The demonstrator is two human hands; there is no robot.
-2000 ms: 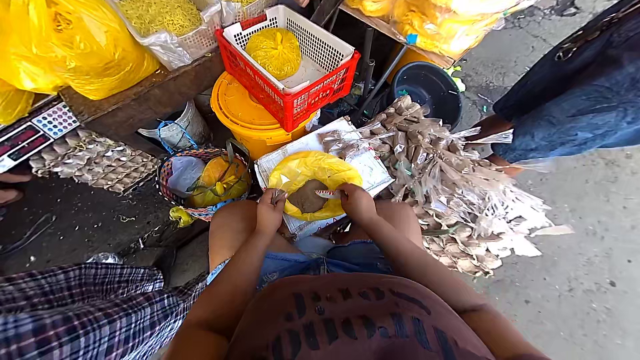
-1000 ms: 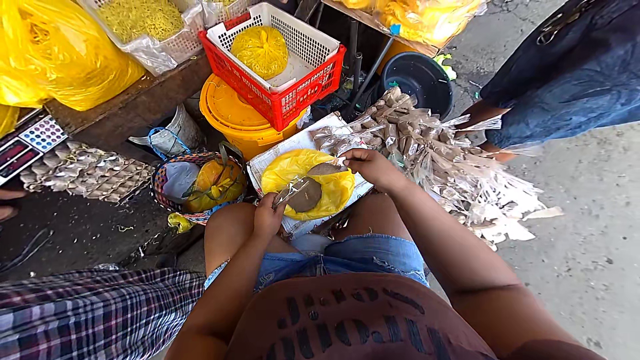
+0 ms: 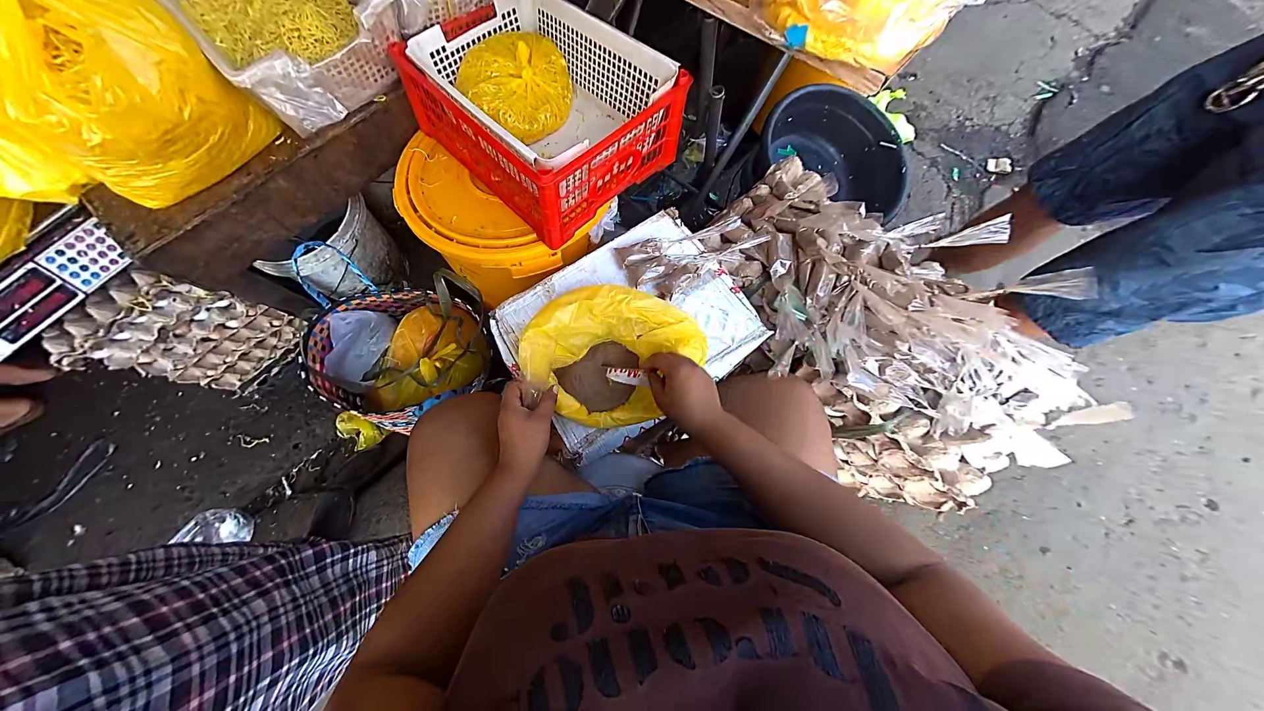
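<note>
A yellow plastic bag (image 3: 553, 336), its rim folded outward, holds brown powder (image 3: 595, 379) and rests on a white box (image 3: 716, 301) before my knees. My left hand (image 3: 524, 425) pinches a small clear plastic bag at the yellow bag's left edge. Over its right side, my right hand (image 3: 683, 391) grips a small scoop-like piece (image 3: 626, 375) with red print, at the powder. To the right lies a large heap of small clear plastic bags filled with brown powder (image 3: 849, 306); a few more lie on the box.
A red crate (image 3: 617, 148) sits on an orange lidded bucket (image 3: 464, 217). A woven basket (image 3: 326, 341), egg trays (image 3: 178, 331) and a digital scale (image 3: 59, 276) are at the left. A dark basin (image 3: 839, 138) stands behind the heap. One person's legs are at right; plaid cloth is lower left.
My right hand has moved from the yellow bag's upper right edge to the powder, and the printed piece now shows in it. My left hand stays at the bag's left side.
</note>
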